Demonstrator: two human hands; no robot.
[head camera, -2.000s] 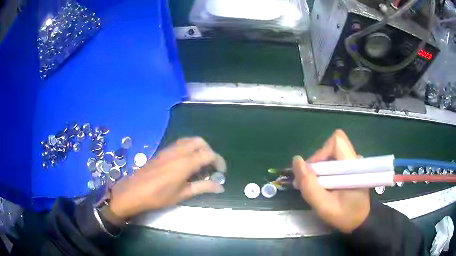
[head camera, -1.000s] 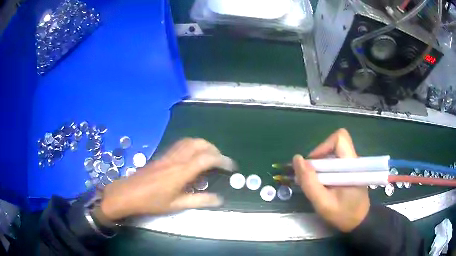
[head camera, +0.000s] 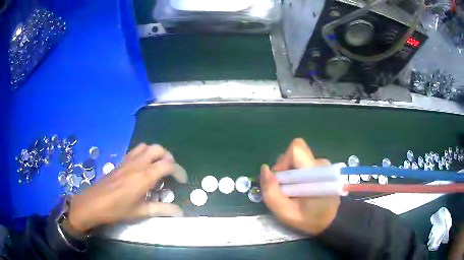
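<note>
Several silver discs (head camera: 209, 184) lie on the green belt between my hands, white or shiny face up. My right hand (head camera: 300, 195) holds twin white pens (head camera: 310, 183) side by side; their tips are at the two rightmost of these discs, partly hidden by my fingers. My left hand (head camera: 135, 188) is over the belt at left, blurred, fingers apart, with a few discs under and between thumb and fingers; whether it grips any cannot be told. More discs (head camera: 76, 175) lie loose in the blue bin (head camera: 96, 101), left of my left hand.
Blue lead (head camera: 402, 173) and red lead (head camera: 402, 188) run right from the pens over many small shiny pieces (head camera: 432, 161). A grey box with knobs and red digits (head camera: 356, 48) stands behind right. A clear bag of parts (head camera: 35, 43) is in the bin. Pale metal rail (head camera: 203, 231) edges the belt.
The view has shifted right. More discs now lie in the line between my hands. The pen tips have come down onto the discs at its right end. The left hand has moved back from the line.
</note>
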